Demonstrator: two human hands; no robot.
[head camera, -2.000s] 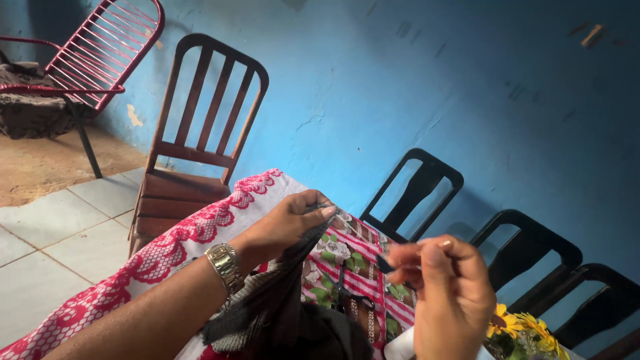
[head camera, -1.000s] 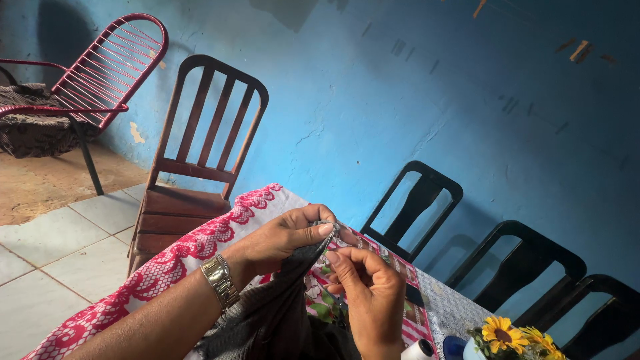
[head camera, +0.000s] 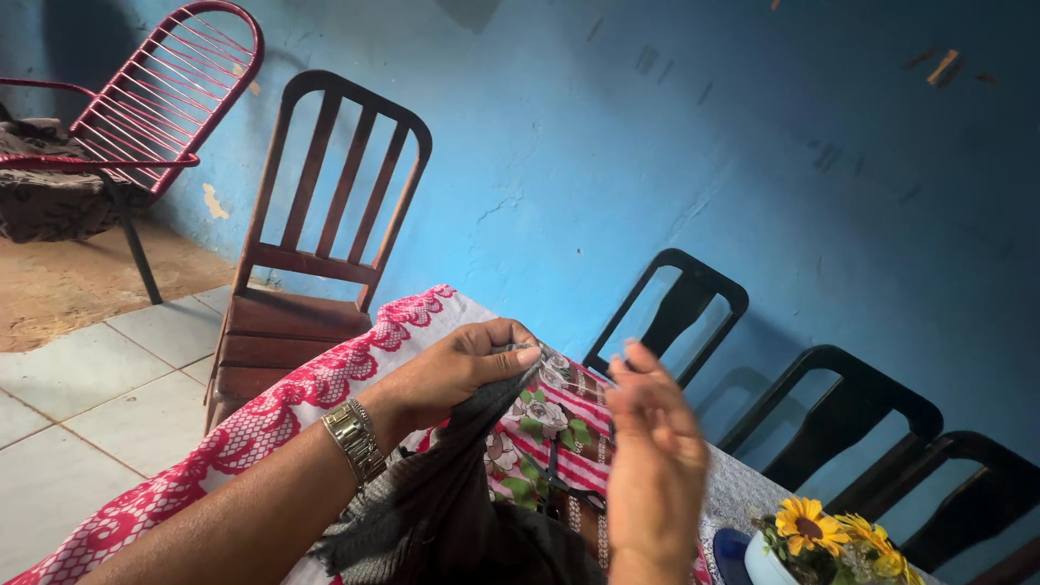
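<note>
My left hand (head camera: 479, 361), with a metal watch on its wrist, pinches the edge of a dark grey knitted fabric (head camera: 463, 479) between thumb and fingers. The fabric hangs down below it. My right hand (head camera: 654, 439) is raised to the right, apart from the fabric and slightly blurred; its thumb and fingers are close together, and whether a small thing is between them cannot be told. Black-handled scissors (head camera: 569, 487) lie between the hands on a floral and striped cloth (head camera: 540, 414).
A red-and-white tablecloth (head camera: 268, 406) covers the table's left side. At the lower right stands a pale flowerpot (head camera: 764, 561) with yellow flowers, beside a dark blue object (head camera: 731, 556). A wooden chair (head camera: 301, 264), a red corded chair (head camera: 171, 97) and several black chairs (head camera: 691, 309) surround the table.
My right hand was beside the left at the fabric's edge one second ago; it has moved away to the right. My left hand keeps its pinch on the fabric.
</note>
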